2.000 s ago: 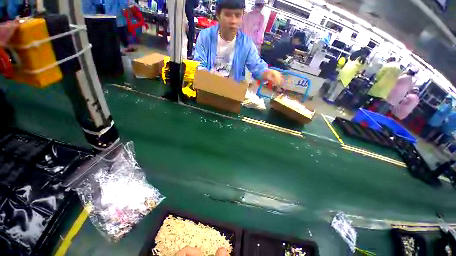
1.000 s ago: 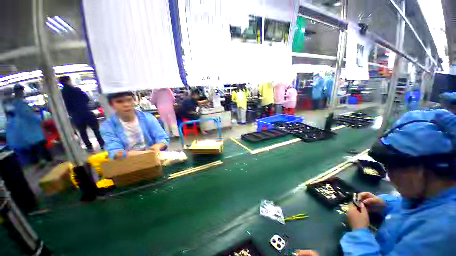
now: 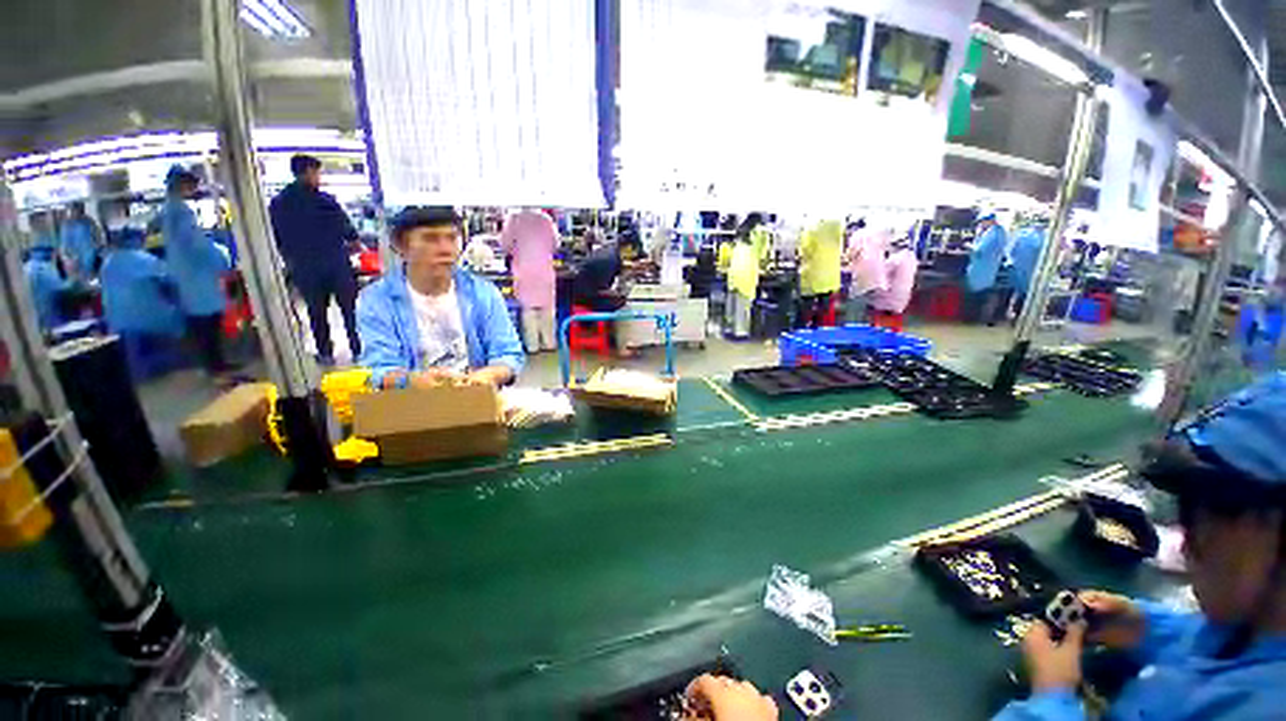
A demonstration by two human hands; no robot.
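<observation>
My right hand (image 3: 731, 697) shows at the bottom edge, cut off by it. Its fingers are over the right end of a black parts tray (image 3: 642, 700) with small pale bits by the fingertips; whether they pinch a bit cannot be told. My left hand is out of the picture. A white-faced part with dark round holes (image 3: 810, 692) lies right of my right hand, apart from it.
Right of the hand lie a small clear bag (image 3: 800, 602) and yellow-green strands (image 3: 873, 632). A neighbour at right holds a small holed part beside a black parts tray (image 3: 984, 575). A shiny bag (image 3: 212, 686) is at lower left. Across the green bench is a cardboard box (image 3: 429, 425).
The view has lifted and swung right since the first frame, then slightly back left. My right hand has moved from beside the white-faced part to over the tray.
</observation>
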